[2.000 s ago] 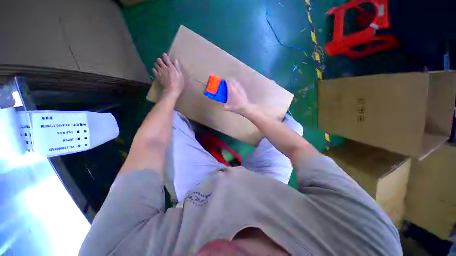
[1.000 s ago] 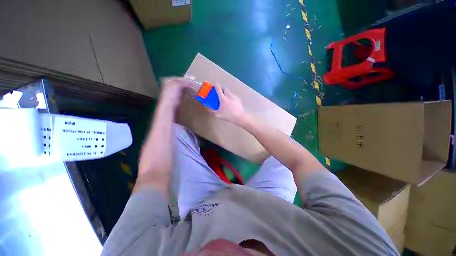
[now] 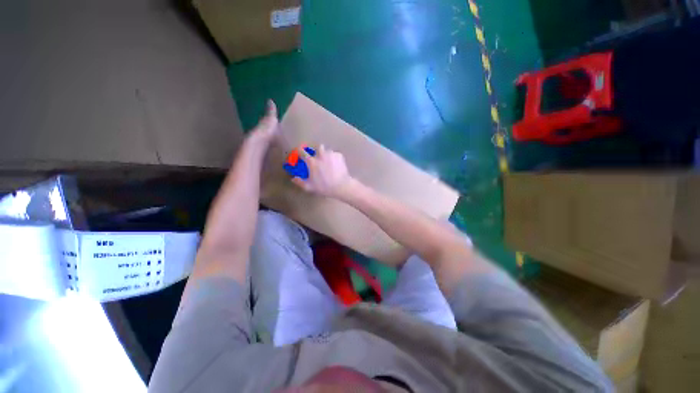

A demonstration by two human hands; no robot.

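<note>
A plain brown carton [image 3: 368, 165] lies tilted across the wearer's knees. My right hand [image 3: 327, 172] grips a blue and orange-red tape dispenser [image 3: 297, 164] over the carton's left part. My left hand [image 3: 269, 126] is at the carton's far left end, with one finger pointing up. Its other fingers are blurred and partly hidden, so its hold on the carton is unclear. The tape itself is not clear.
Flat carton blanks [image 3: 115, 84] fill the upper left. A printed white label strip [image 3: 127, 262] hangs over the shiny table [image 3: 65, 345]. A labelled carton [image 3: 253, 31] is at the top. A red stool [image 3: 564, 100] and open carton [image 3: 587, 230] are at the right.
My left hand has moved from the carton's top to its left end. The dispenser in my right hand has moved towards that end. The view has also shifted.
</note>
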